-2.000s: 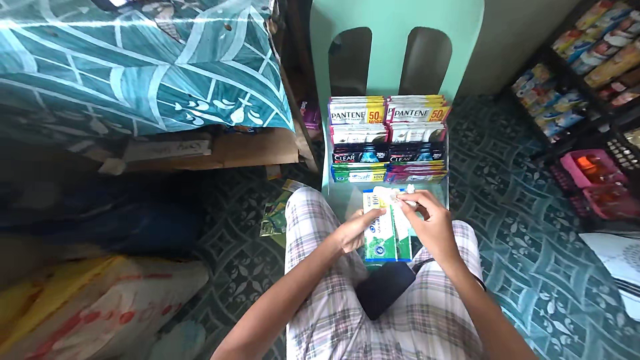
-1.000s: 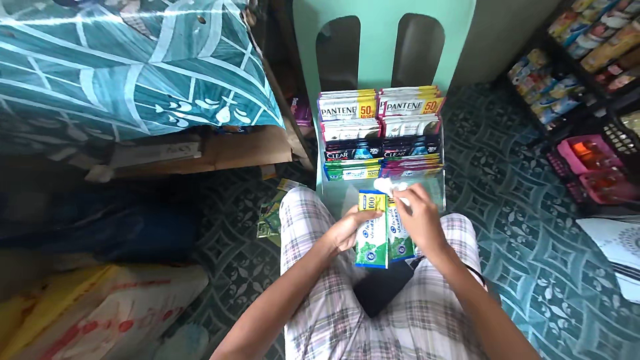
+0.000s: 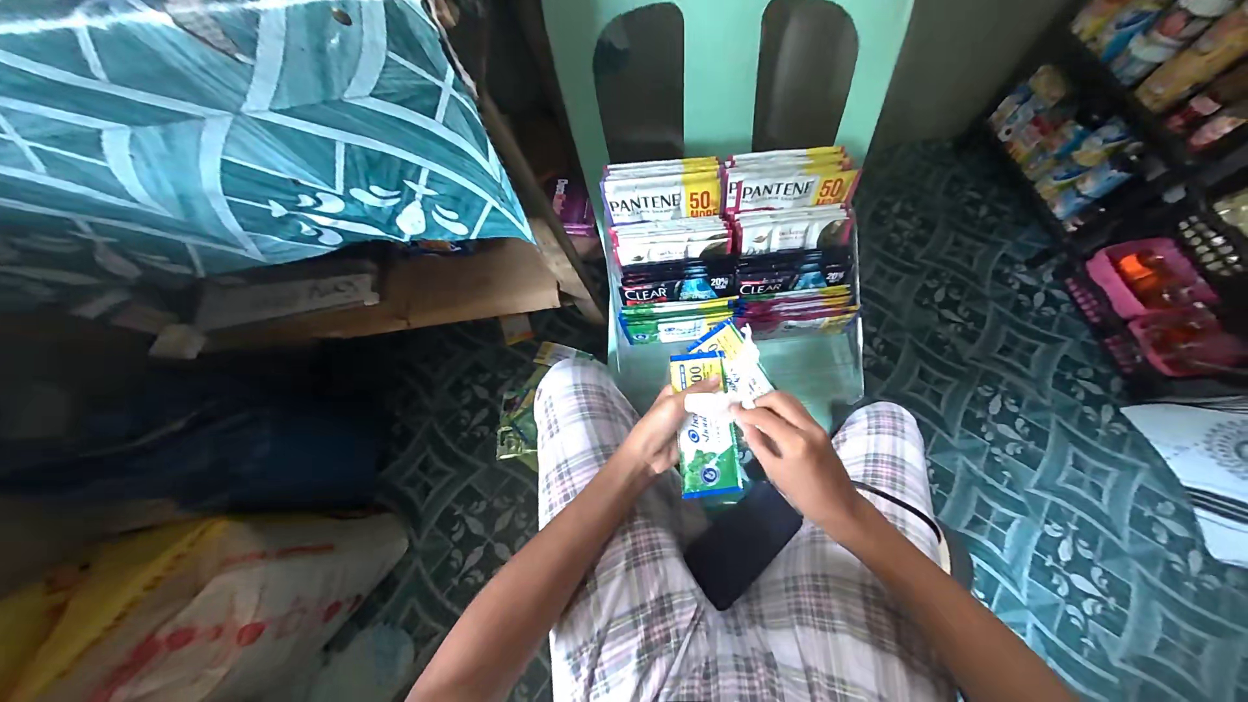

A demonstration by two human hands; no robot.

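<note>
My left hand [image 3: 665,429] grips green, white and yellow shampoo sachets [image 3: 709,458] above my lap. My right hand [image 3: 795,448] pinches a white wipe or tissue [image 3: 715,405] against the sachets, one of which tilts up behind it. Just beyond, a clear plastic tray [image 3: 643,375] on the green plastic chair [image 3: 721,88] holds two columns of upright sachets: Pantene sachets [image 3: 648,203] at the back, dark Clear sachets [image 3: 678,285] nearer, and green ones [image 3: 673,327] in front. A black phone-like object [image 3: 743,546] lies on my lap.
A table with a teal patterned cloth [image 3: 292,127] stands at upper left, a cardboard box [image 3: 458,288] under its edge. Green packets [image 3: 519,424] lie on the floor by my left knee. Sacks [image 3: 244,585] are at lower left. Black racks with goods and a pink basket [image 3: 1150,283] stand at right.
The two sachets, side by side a second ago, now overlap, with one tilted behind the other. The white wipe or tissue has moved down across the front sachet.
</note>
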